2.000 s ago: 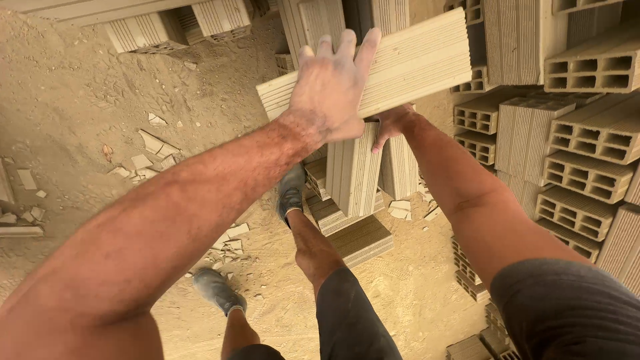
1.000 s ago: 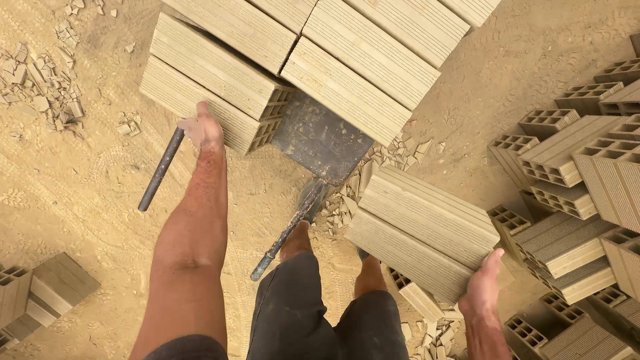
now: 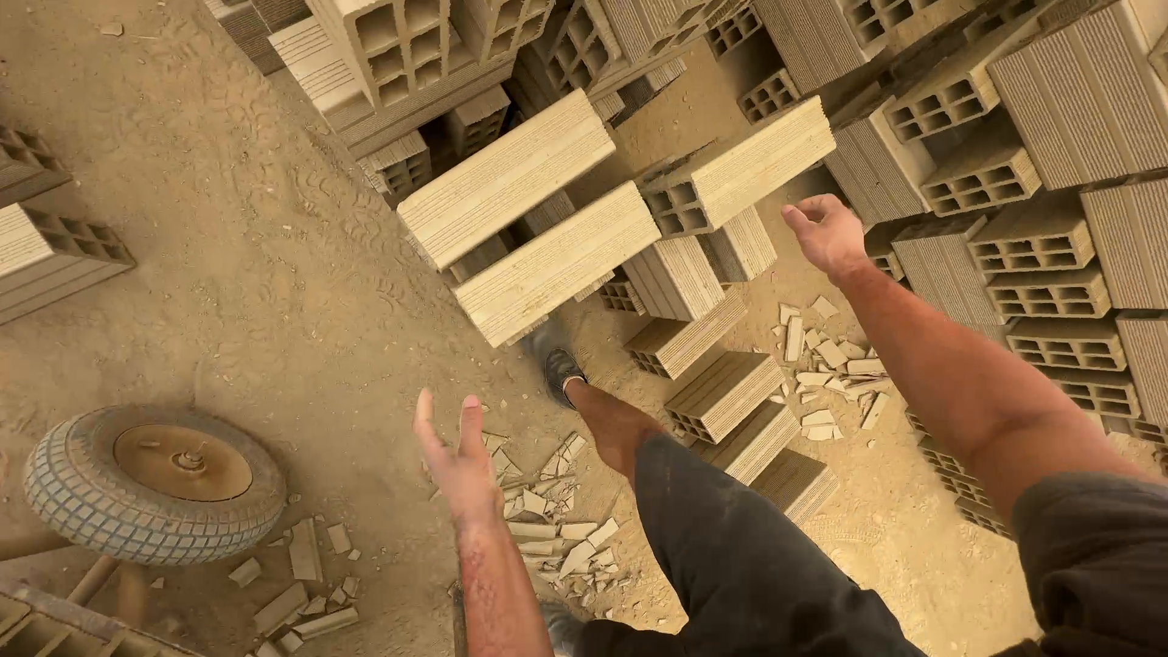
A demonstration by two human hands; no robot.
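My left hand is empty, fingers apart, above the dirt floor and some brick shards. My right hand is raised with curled fingers, just right of a ribbed hollow clay brick; no brick shows in it, and I cannot tell whether its fingers are fully closed. Two more long ribbed bricks, an upper one and a lower one, lie side by side with a gap between them on top of a stack, between and beyond my hands.
Stacks of hollow bricks line the right side, others the top. A wheel with a treaded tyre is at lower left. Broken shards and several low bricks lie around my feet.
One second ago my right hand was at a pair of bricks and my left hand by a bar handle; both hands are now away from these. The view has swung strongly.
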